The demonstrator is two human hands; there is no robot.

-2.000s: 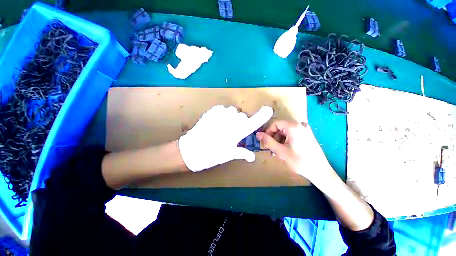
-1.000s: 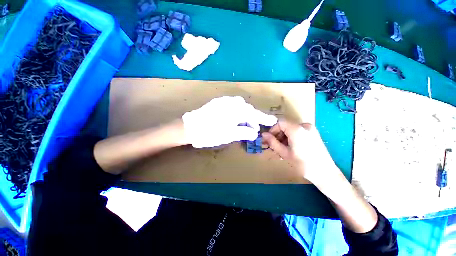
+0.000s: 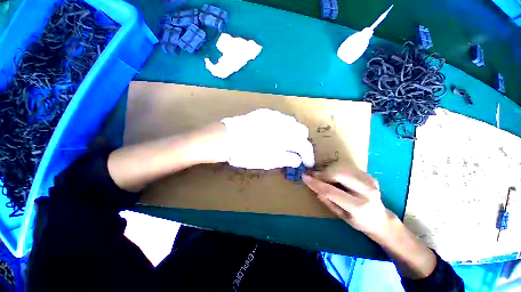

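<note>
A small blue-grey moulded plastic piece (image 3: 294,172) is between my hands over the tan cardboard pad (image 3: 171,111). My left hand (image 3: 268,140), in a white glove, has its fingertips closed on the piece's upper side. My bare right hand (image 3: 351,199) has its fingertips at the piece's right edge. Whether the right fingers grip the piece or only touch it cannot be told. A thin dark strip or mark shows just right of the fingertips. Brown specks lie on the pad.
A blue bin (image 3: 111,63) of black strips stands left. Piled pieces (image 3: 191,39), a white crumpled tissue (image 3: 233,55), a nozzle bottle (image 3: 354,47) and a black strap heap (image 3: 404,85) lie beyond the pad. A paler board (image 3: 457,177) is right; pieces sit on the conveyor (image 3: 377,17).
My left fingers have closed over the piece, and my right hand has moved lower and right with straighter fingers. The view has shifted slightly, and the conveyor pieces have changed place.
</note>
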